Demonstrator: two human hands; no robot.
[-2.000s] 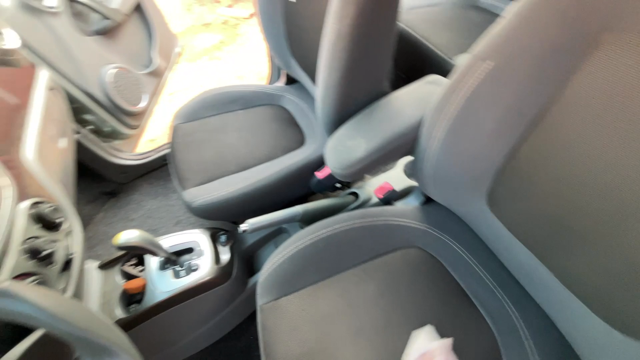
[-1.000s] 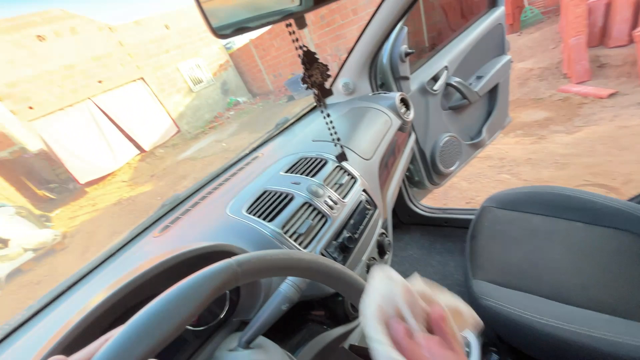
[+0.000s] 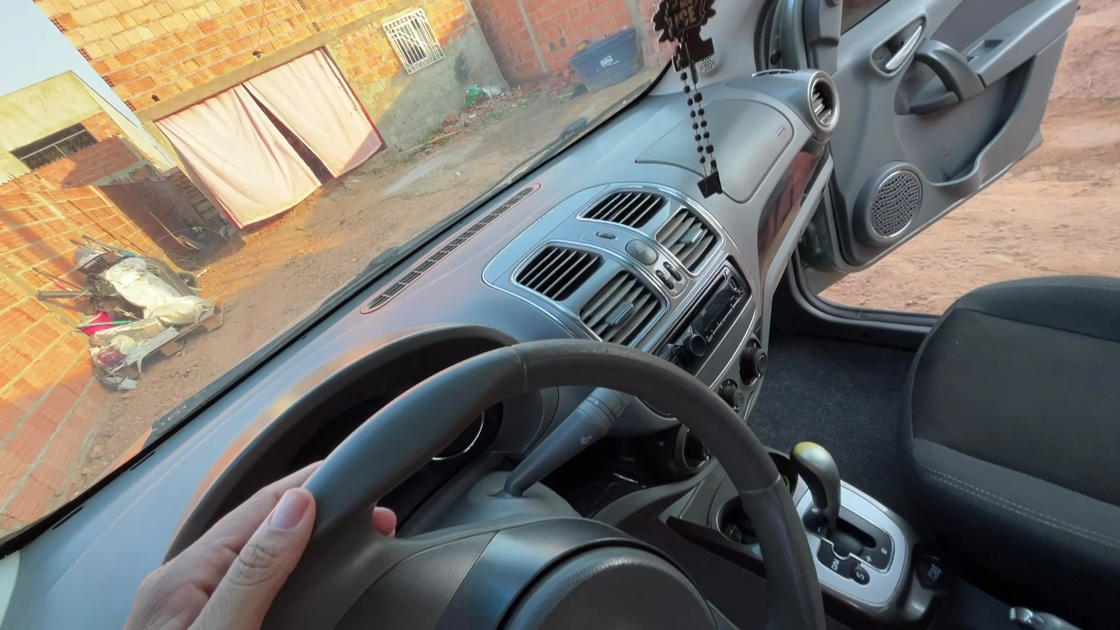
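Observation:
My left hand (image 3: 254, 556) grips the left side of the dark steering wheel (image 3: 604, 363), thumb on the near face and a fingertip showing past the rim. My right hand is out of the picture, and so is the cloth. Behind the wheel a stalk (image 3: 569, 437) sticks out to the right. Beyond it lie the grey dashboard (image 3: 455, 302), the air vents (image 3: 621, 306) and the car radio (image 3: 713, 311). The gear lever (image 3: 818, 481) stands on the console at the lower right.
A beaded pendant (image 3: 687, 44) hangs before the windshield. The passenger seat (image 3: 1015, 394) is at the right, beside an open front door (image 3: 954, 114). Outside are a brick wall (image 3: 210, 35), light curtains (image 3: 241, 144) and a heap of odds and ends (image 3: 144, 302) on dirt ground.
My right hand and the pale cloth in it, beside the wheel's right side a second ago, have gone from view. The view swung from the seats to the dashboard.

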